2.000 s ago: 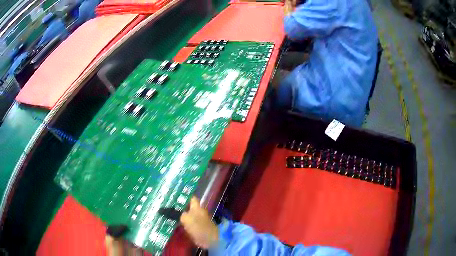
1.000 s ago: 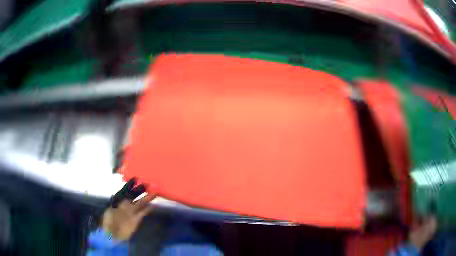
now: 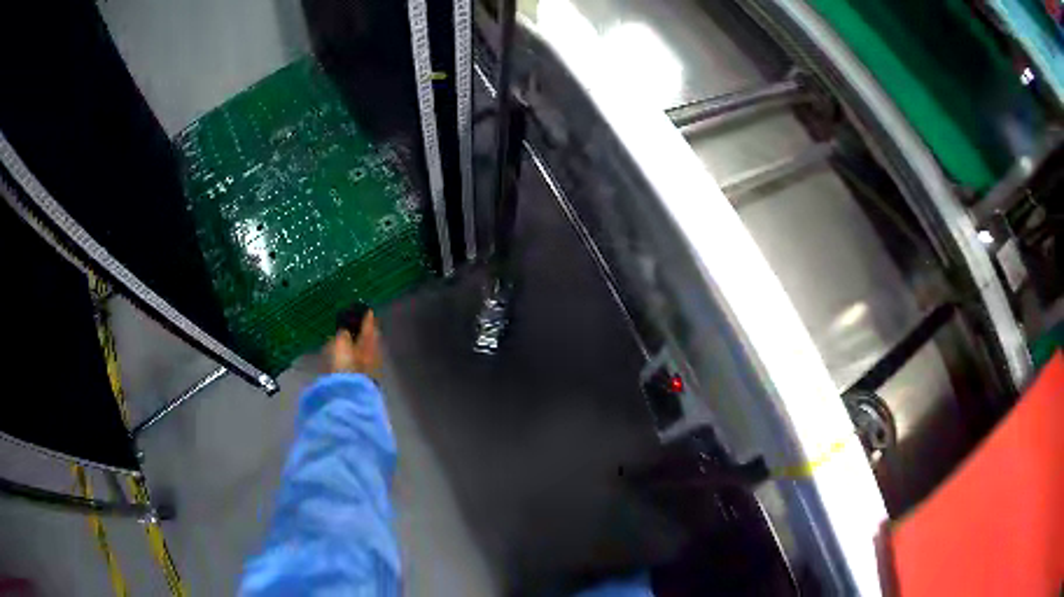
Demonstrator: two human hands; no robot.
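Observation:
A stack of green circuit boards (image 3: 298, 192) sits low at the upper left, between black panels. My left hand (image 3: 362, 345), with black covers on the fingers, is at the near edge of the stack. The fingertips overlap the edge, and I cannot tell whether they grip a board. My blue left sleeve (image 3: 333, 478) reaches up from the bottom edge. My right hand is out of the picture; a small patch of blue cloth shows at the bottom edge.
Metal-edged panels with slotted strips (image 3: 429, 140) flank the stack. The curved metal conveyor rail (image 3: 747, 280) runs down the right side, with a small red light (image 3: 676, 383) below it. A red mat (image 3: 992, 501) lies at the lower right. Grey floor with yellow lines shows at the left.
The view has swung left and down from the red mat on the line to the board stack. My left hand has moved from the mat's edge to the stack. My right hand has left the picture.

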